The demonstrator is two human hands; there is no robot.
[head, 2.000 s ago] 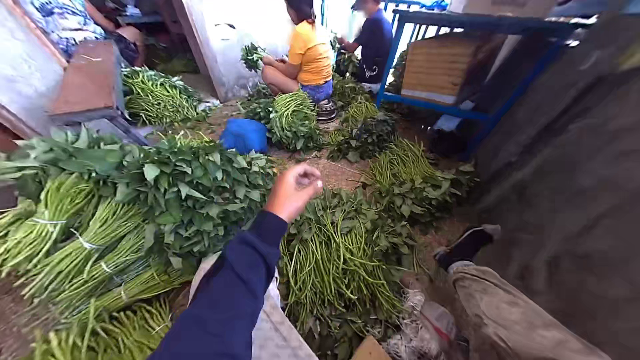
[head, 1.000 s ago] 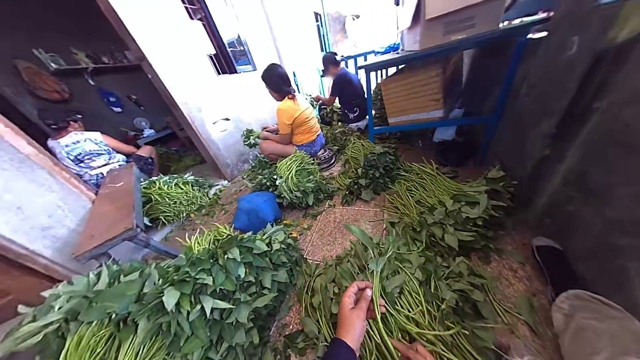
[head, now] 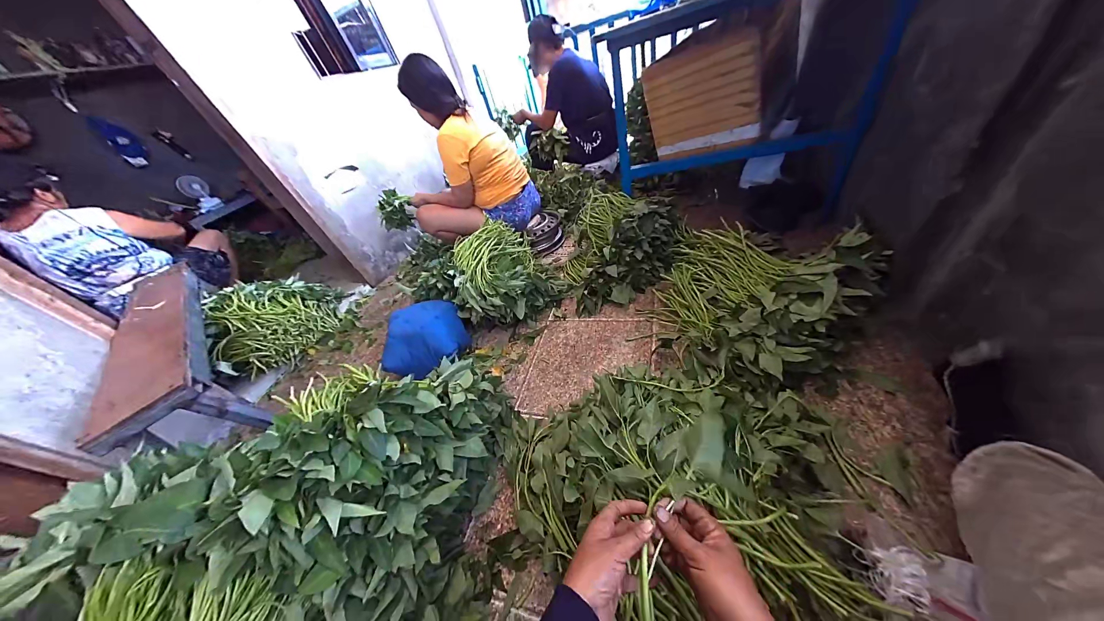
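Observation:
Low at the centre, my left hand [head: 611, 552] grips the green stems of a few leafy greens [head: 644, 573]. Close against it, my right hand [head: 711, 556] pinches a thin pale strand [head: 659, 543] between thumb and fingers, beside the stems. Both hands are over a loose pile of long-stemmed leafy greens [head: 776, 517] on the floor. To the left lies a large heap of greens [head: 345, 509], leaves upward, with pale green stems at its lower edge. The lower ends of the held stems run out of view.
Behind are a blue plastic bundle [head: 423, 336], a wooden bench [head: 142, 354] and more piles of greens [head: 733, 276]. A person in a yellow shirt [head: 483, 164], one in dark clothes [head: 582, 99] and one in a patterned top [head: 82, 250] sit farther off. A blue metal frame [head: 733, 155] stands at the back right.
My left hand was raised empty-looking over the greens two seconds ago; it then held a leafy stem. Now both hands are together at the stems, with a pale strand between them.

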